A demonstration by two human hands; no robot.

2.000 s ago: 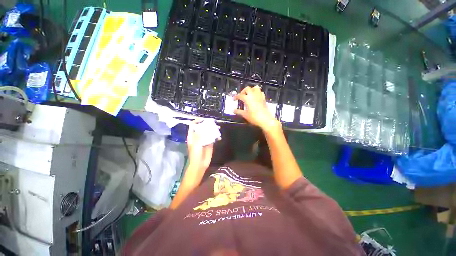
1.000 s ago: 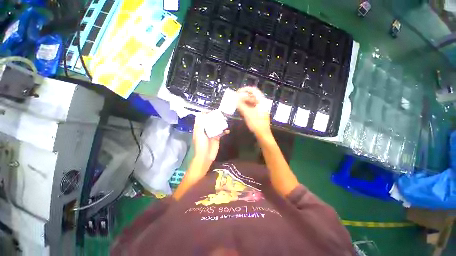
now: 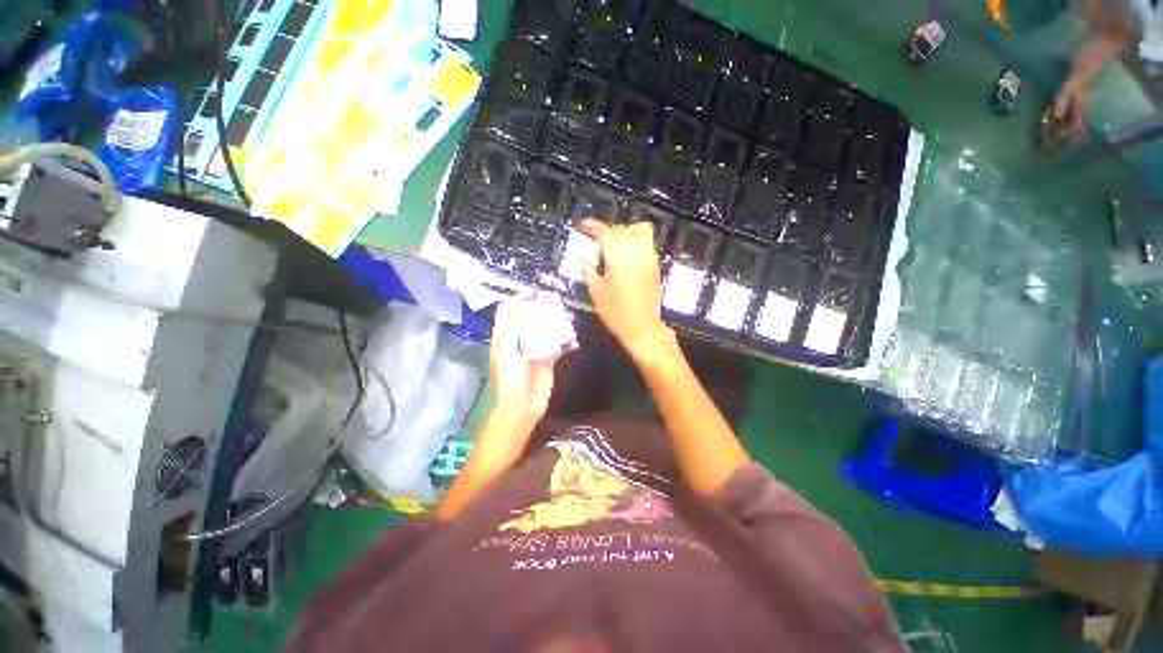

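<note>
A black blister tray (image 3: 663, 172) lies on the bench in front of me, with dark phone parts in its pockets. White rectangular pieces (image 3: 731, 306) lie on several parts in the near row. My left hand (image 3: 513, 364) holds a stack of white pieces (image 3: 546, 328) just off the tray's near edge. My right hand (image 3: 625, 281) is over the near row, its fingers at a single white piece (image 3: 578, 255) on a part. The fingers partly hide that piece.
Yellow sticker sheets (image 3: 334, 140) and a light-blue die-cut sheet (image 3: 262, 96) lie left of the tray. A clear blister tray (image 3: 988, 306) is at right. Another person's hand (image 3: 1082, 89) and small phones (image 3: 927, 41) are at far right. A white-grey machine (image 3: 102, 344) stands at left.
My right hand took a white piece from beside the stack and brought it onto a part in the near row. The view has shifted, and another person's hand has appeared at far right.
</note>
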